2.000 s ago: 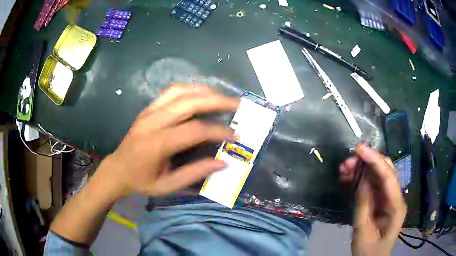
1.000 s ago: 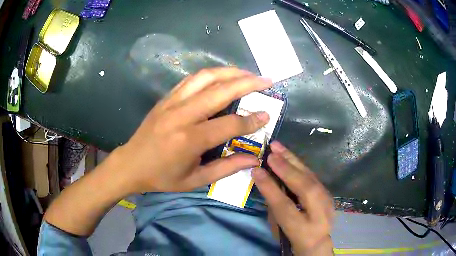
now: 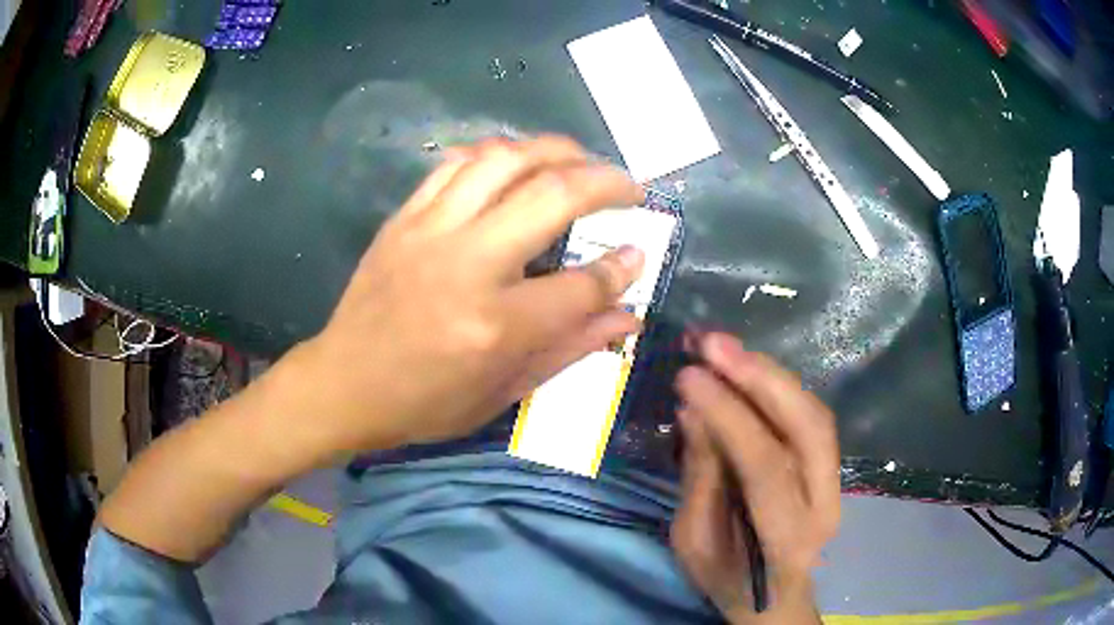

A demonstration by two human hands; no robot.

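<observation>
The keypad phone body (image 3: 672, 244) lies on the green mat near the front edge, its dark blue rim showing at the top and right. The white-backed display module (image 3: 568, 409) with yellow edges lies folded out toward me. My left hand (image 3: 489, 269) lies over the phone, fingertips pressed on its white parts, and hides the middle and the ribbon flex cable. My right hand (image 3: 757, 464) is just right of the phone, apart from it, and holds a thin dark tool (image 3: 755, 556) like a pen. The tool's tip is blurred.
A white card (image 3: 644, 98), silver tweezers (image 3: 800, 147), a black pen (image 3: 782, 49) and a white strip (image 3: 898, 147) lie beyond. A front housing with keys (image 3: 977, 305) and a dark-handled soldering iron (image 3: 1060, 391) lie right. An open yellow tin (image 3: 153, 83) is left.
My right hand came in from the right to the phone, then drew back slightly with the tool. My left hand has settled onto the phone and now covers the flex cable.
</observation>
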